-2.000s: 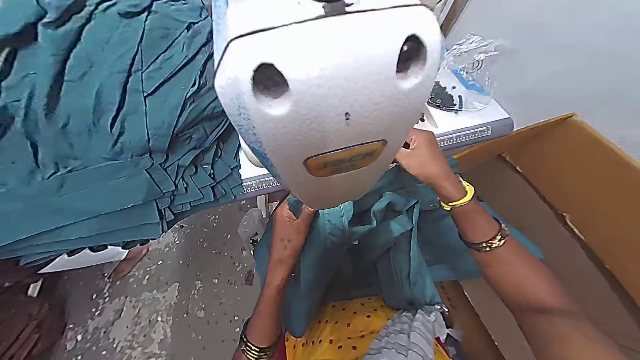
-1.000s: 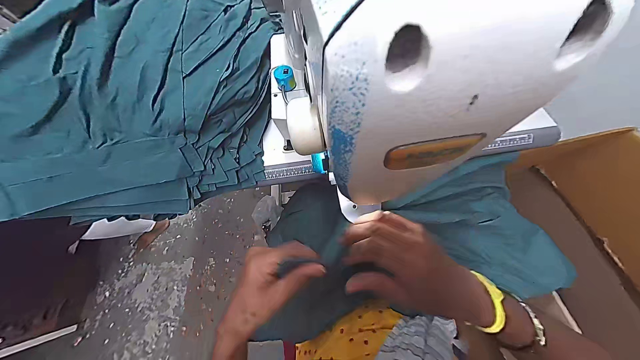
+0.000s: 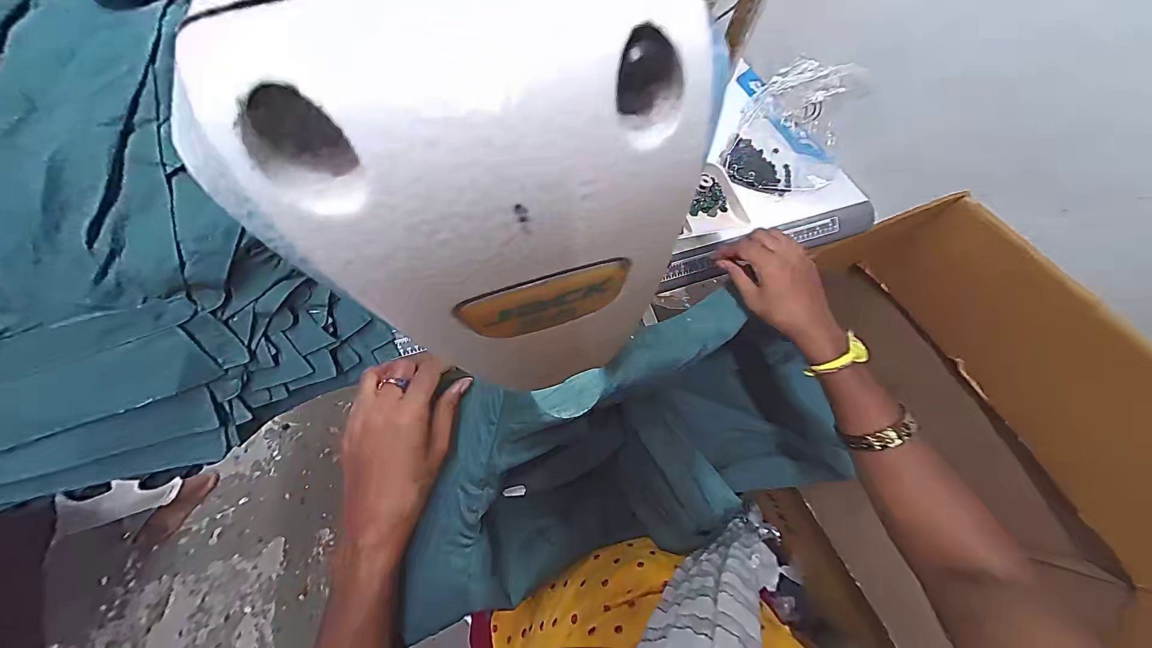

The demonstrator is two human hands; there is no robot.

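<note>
A teal garment [image 3: 630, 450] hangs below the white head of a Jack industrial sewing machine [image 3: 450, 180], which hides the needle area. My left hand [image 3: 400, 423], a ring on one finger, grips the garment's edge left of the machine head. My right hand [image 3: 778, 283] is at the front edge of the machine bed, right of the head, thumb and fingers bent near the cloth's upper right corner; whether it pinches any cloth I cannot tell. Small dark buttons [image 3: 708, 196] lie in a white tray on the bed beside the right hand.
Stacked teal garments [image 3: 108, 360] cover the left side. A clear plastic bag [image 3: 774, 148] with dark buttons lies on the machine bed at the right. A large cardboard box [image 3: 1017, 297] stands open to the right. Beyond the left hand is worn floor, with part of a person's foot [image 3: 180, 508].
My hands, close together on the cloth one second ago, are now wide apart. The right hand has moved to the bed's edge. The view has shifted markedly.
</note>
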